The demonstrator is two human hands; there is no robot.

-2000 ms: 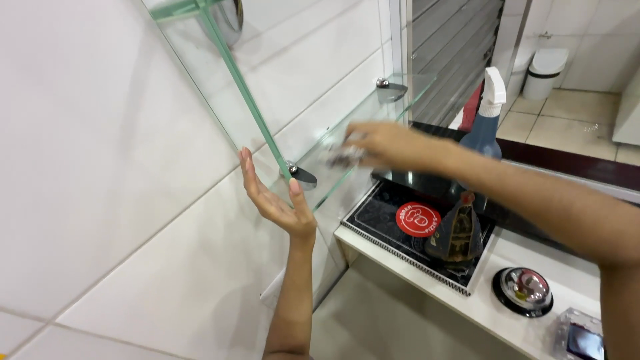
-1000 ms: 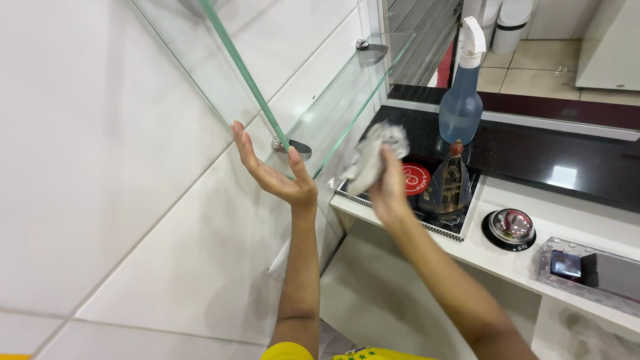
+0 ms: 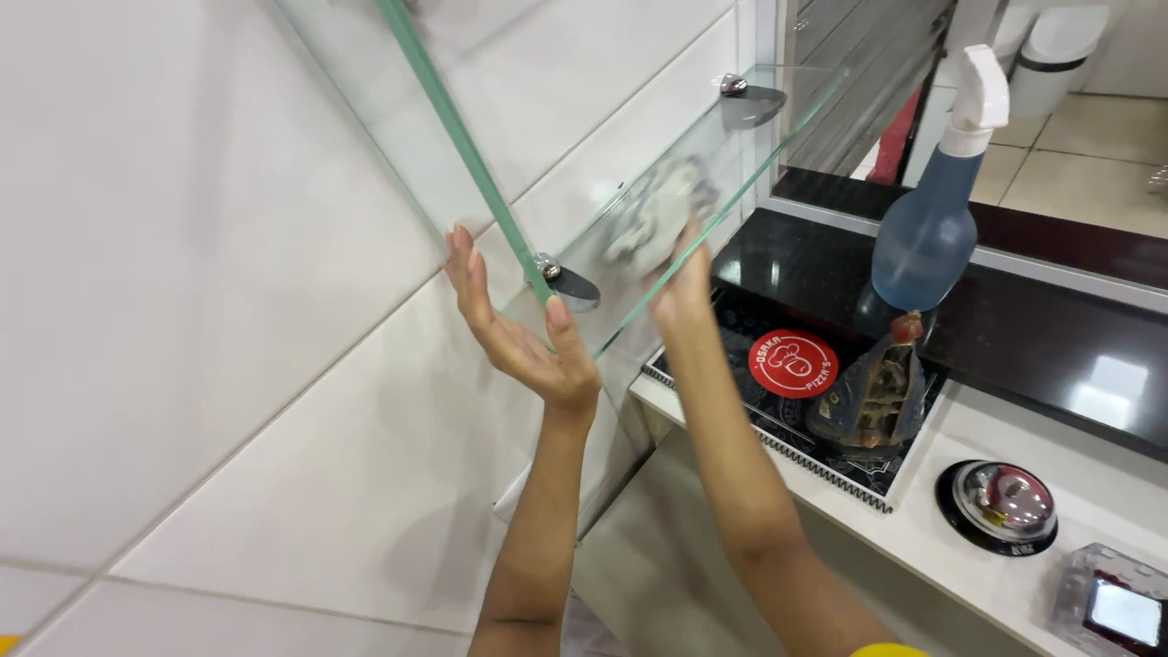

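My left hand (image 3: pixel 529 351) is at the lower corner of an upright glass panel (image 3: pixel 467 151), its thumb on one side of the glass and its fingers on the other. My right hand (image 3: pixel 684 283) holds a crumpled whitish cloth (image 3: pixel 664 214), blurred, at the underside of a glass shelf (image 3: pixel 746 190). Both the cloth and the fingers show through the glass, and the fingertips are hidden behind the cloth. Metal shelf clamps hold the shelf at the tiled wall, one near my left hand (image 3: pixel 572 287) and one farther off (image 3: pixel 753 102).
To the right, a blue spray bottle (image 3: pixel 924 233) stands on a black ledge (image 3: pixel 1022 338). Below it are a spiral-bound menu with a red round emblem (image 3: pixel 792 363), a dark boat-shaped ornament (image 3: pixel 871 401), a chrome counter bell (image 3: pixel 1004 500) and a clear case (image 3: pixel 1118 593) on a white counter.
The cloth in my right hand has moved from beside the shelf, over the counter, to the underside of the glass shelf. My left hand has stayed at the panel's corner.
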